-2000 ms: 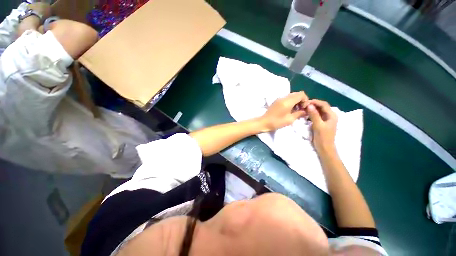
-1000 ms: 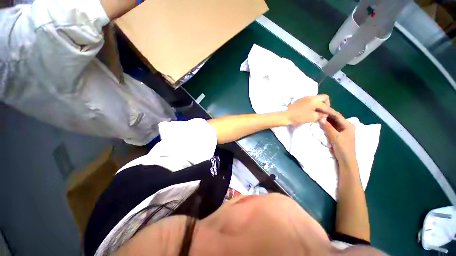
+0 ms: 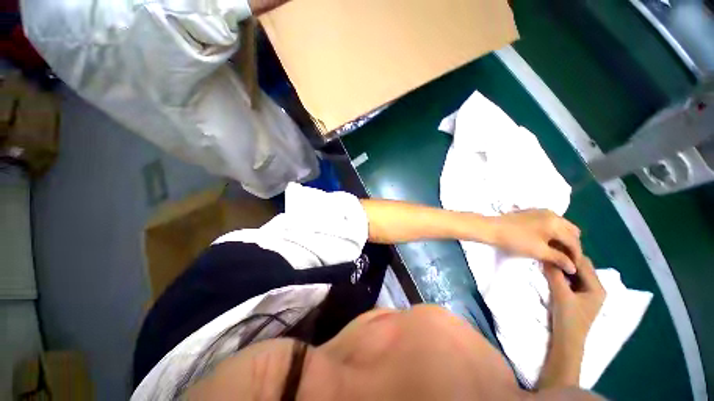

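Observation:
A creased white cloth [image 3: 501,168] lies spread on the dark green belt, under both my hands. My left hand [image 3: 540,239] reaches in from the left over the cloth, its fingers bent down against the fingertips of my right hand. My right hand [image 3: 577,296] comes up from the lower right, fingers curled to meet the left. A small dark spot shows between the touching fingertips; whether it is a part or shadow, I cannot tell. The fingers hide whatever is pinched there.
A cardboard flap [image 3: 391,55] overhangs the belt's far left. A person in pale trousers [image 3: 188,102] is at left. A metal strip [image 3: 626,211] and grey upright [image 3: 650,149] lie beyond the cloth, with a white unit [image 3: 679,172] behind.
The view has swung so that the cloth, hands and carton sit farther right. The white item at the lower right has left the picture. My hands stay together over the cloth, fingers bent differently.

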